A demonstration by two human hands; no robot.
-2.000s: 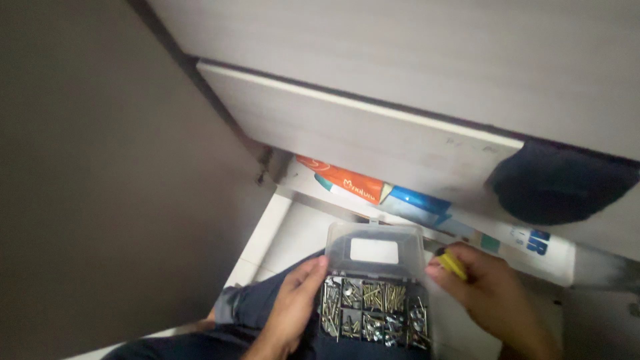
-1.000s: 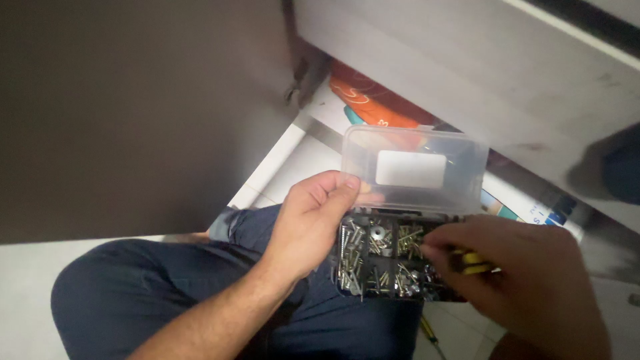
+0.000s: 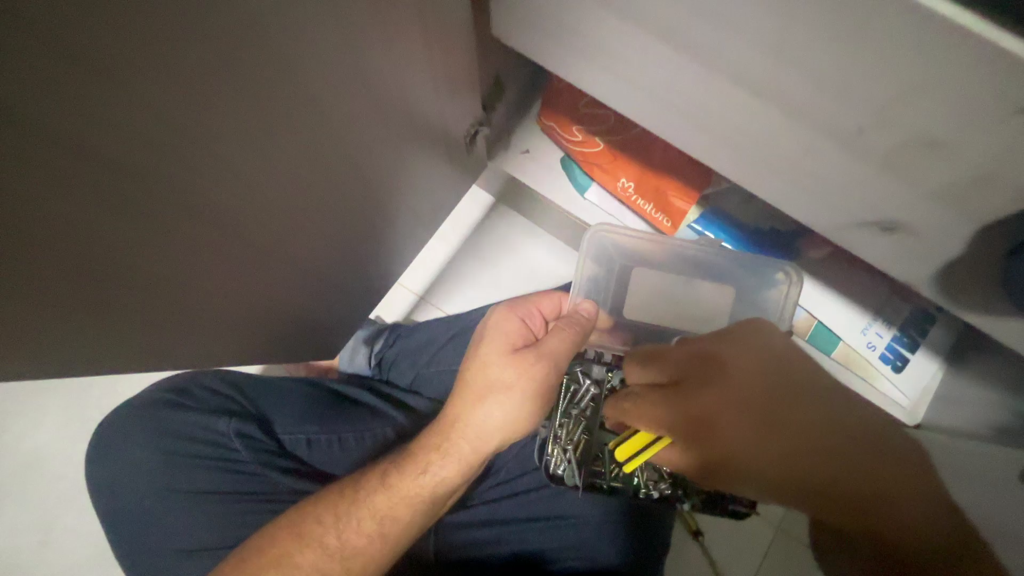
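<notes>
An open compartment box (image 3: 576,478) full of screws (image 3: 578,408) rests by my lap, its clear plastic lid (image 3: 764,292) raised. My left hand (image 3: 512,368) grips the lid's left edge between thumb and fingers, close to the hinge. Over the right compartments is my right hand (image 3: 720,400), fingertips down among the screws; whether they pinch one is hidden. A yellow and black handle (image 3: 640,450) of a tool sticks out from under that palm, held in the hand. The rest of the tool cannot be seen.
A dark panel (image 3: 240,184) stands at the left, with a hinge (image 3: 478,136) near its edge. Pale cabinet fronts (image 3: 760,96) cross the upper right. Below them lie an orange bag (image 3: 616,160), a blue packet (image 3: 744,228) and a printed white item (image 3: 872,352). A thin tool (image 3: 696,532) lies on the floor.
My right hand, beside the lid two seconds ago, has moved down over the screws with the yellow and black tool still in it. My left hand has moved up onto the lid's edge.
</notes>
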